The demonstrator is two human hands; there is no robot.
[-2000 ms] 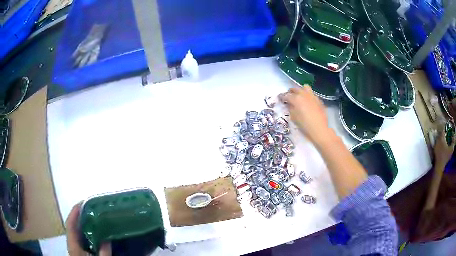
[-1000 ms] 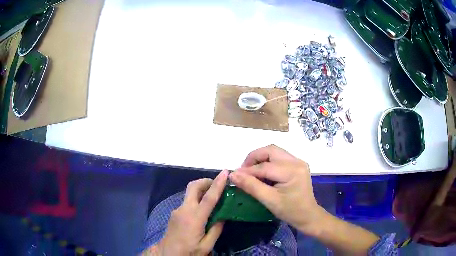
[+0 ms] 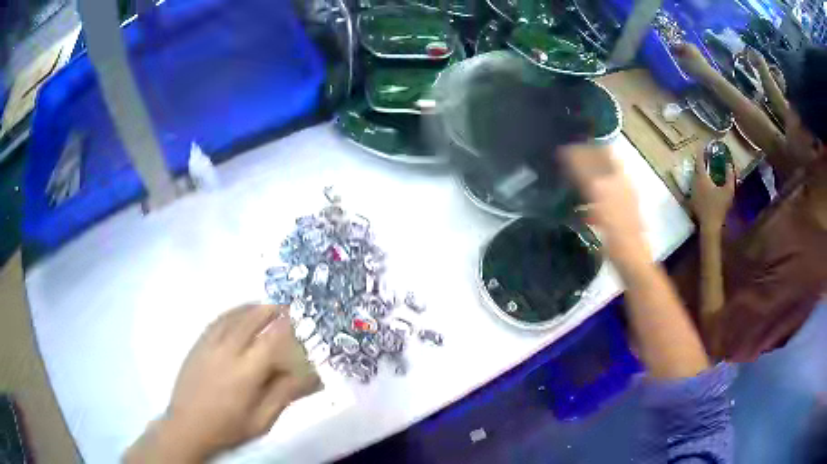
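My right hand [image 3: 603, 186], blurred, grips the right side of a dark green housing [image 3: 481, 104] and holds it over the stacked housings. The housing is blurred too, and its pale rim shows. My left hand [image 3: 227, 376] is over the brown cardboard pad [image 3: 304, 372], fingers bent; whether it holds anything cannot be told. The glue dish and stick are not visible. The silver badge pile [image 3: 340, 281], with red specks, lies right of my left hand. Another green housing [image 3: 539, 272] lies on the bench below my right hand.
Stacked green housings [image 3: 399, 86] stand at the back. A blue bin [image 3: 227, 86] and a white bottle [image 3: 201, 168] are at the back left, beside a grey post [image 3: 127, 109]. At the right, another worker [image 3: 771, 236] holds a small housing over a cardboard sheet [image 3: 648, 113].
The view has swung right and up. My hands, earlier together on a housing over the lap, are apart: the right is at the stack with a housing, the left over the pad.
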